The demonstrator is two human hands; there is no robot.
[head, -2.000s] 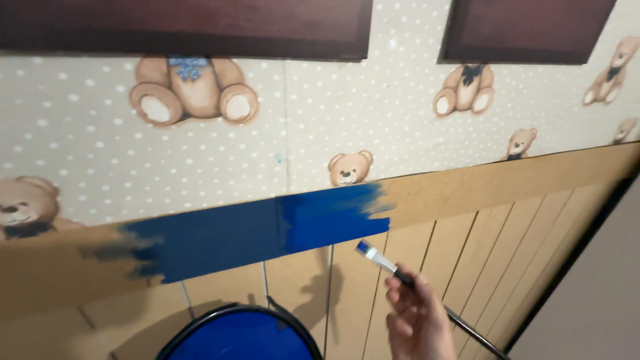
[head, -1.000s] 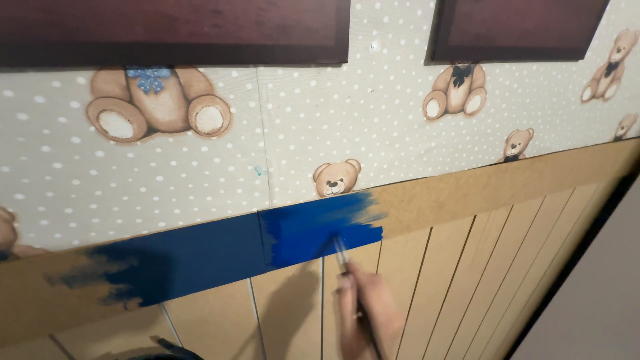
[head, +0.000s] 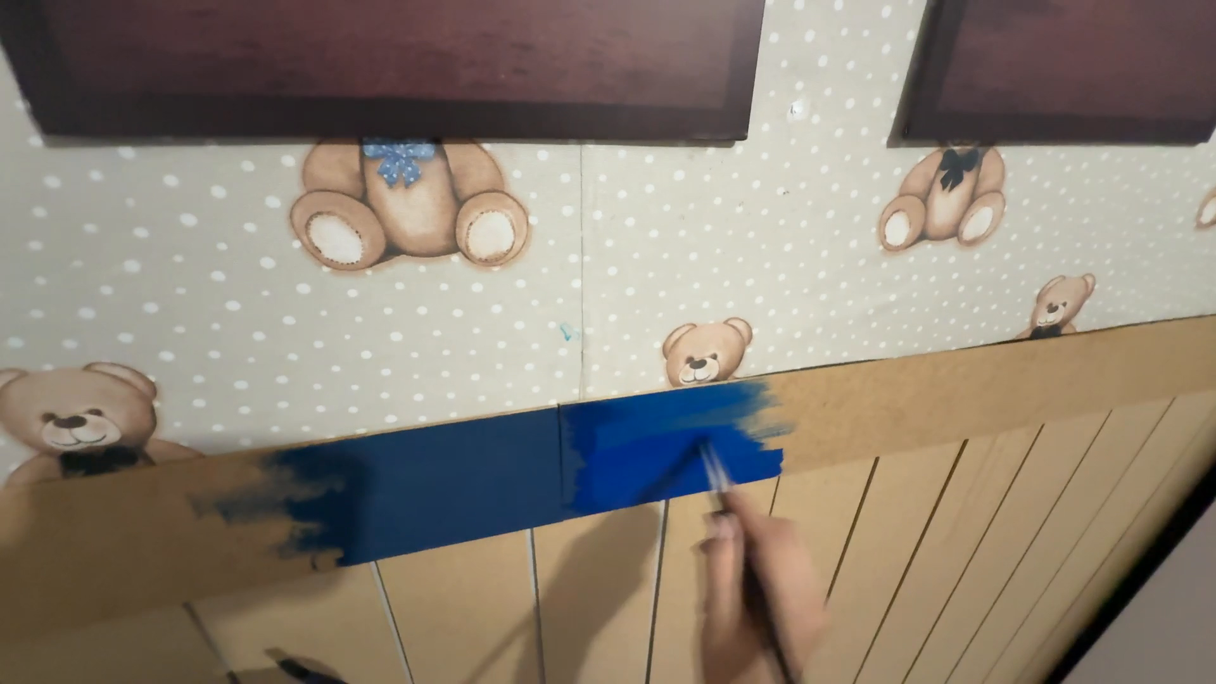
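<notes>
My right hand (head: pixel 760 589), blurred, grips the dark handle of a flat paintbrush (head: pixel 714 470) at the lower centre right. The brush tip meets the wet bright blue paint (head: pixel 617 465) on the brown top rail (head: pixel 997 380) of the panelling. Left of a thin joint in the rail, the paint (head: pixel 456 484) is darker blue, with a ragged left end. Streaky brush marks form the bright patch's right edge. My left hand is not in view.
Grooved tan panelling (head: pixel 893 570) runs below the rail. Above it is dotted wallpaper (head: pixel 494 323) with teddy bears, and two dark reddish framed panels (head: pixel 399 57) hang there. A black curved object (head: pixel 304 668) shows at the bottom left edge.
My right hand has moved the brush from below the rail up onto the bright blue patch, where it remains. The blue-filled round container seen two seconds ago has mostly left the view.
</notes>
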